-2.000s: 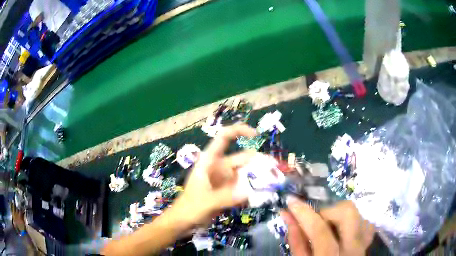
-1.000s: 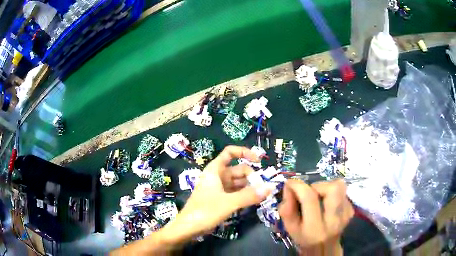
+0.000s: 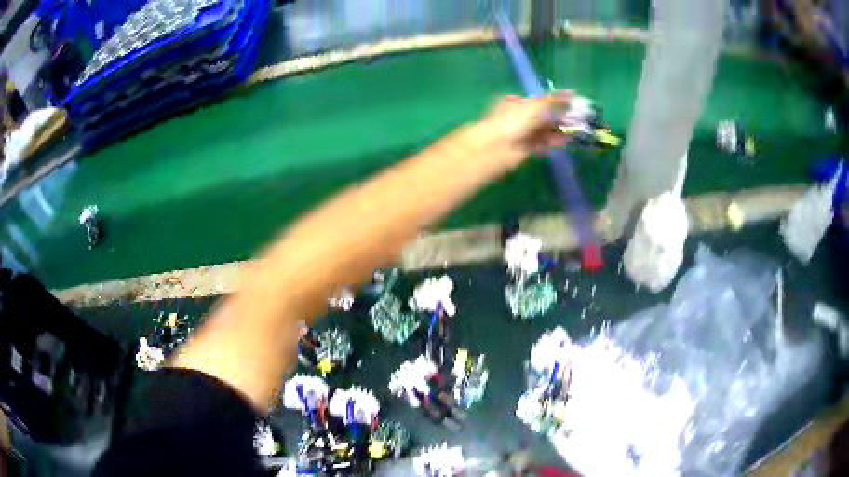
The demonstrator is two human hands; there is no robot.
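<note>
My left hand (image 3: 532, 121) is stretched far forward over the green conveyor belt, its fingers on a wired board assembly (image 3: 582, 121) with white plastic and a yellow part. The hand is blurred and its fingertips are partly hidden. More wired assemblies (image 3: 433, 296) lie on the dark green bench, several of them under or close to my left forearm. My right hand is out of the picture. A red piece (image 3: 557, 472) shows at the bottom edge, cut off.
A clear plastic bag (image 3: 735, 335) with a white heap (image 3: 628, 401) lies right. A white bottle (image 3: 657, 244) stands by the grey post (image 3: 672, 102). A bluish tube (image 3: 564, 182) crosses the belt edge. Blue trays (image 3: 168, 79) are upper left; a black fixture (image 3: 56, 363) is lower left.
My left hand has moved from the bench up and forward over the belt with an assembly. My right hand has left the picture. The view has shifted, so bench items appear lower.
</note>
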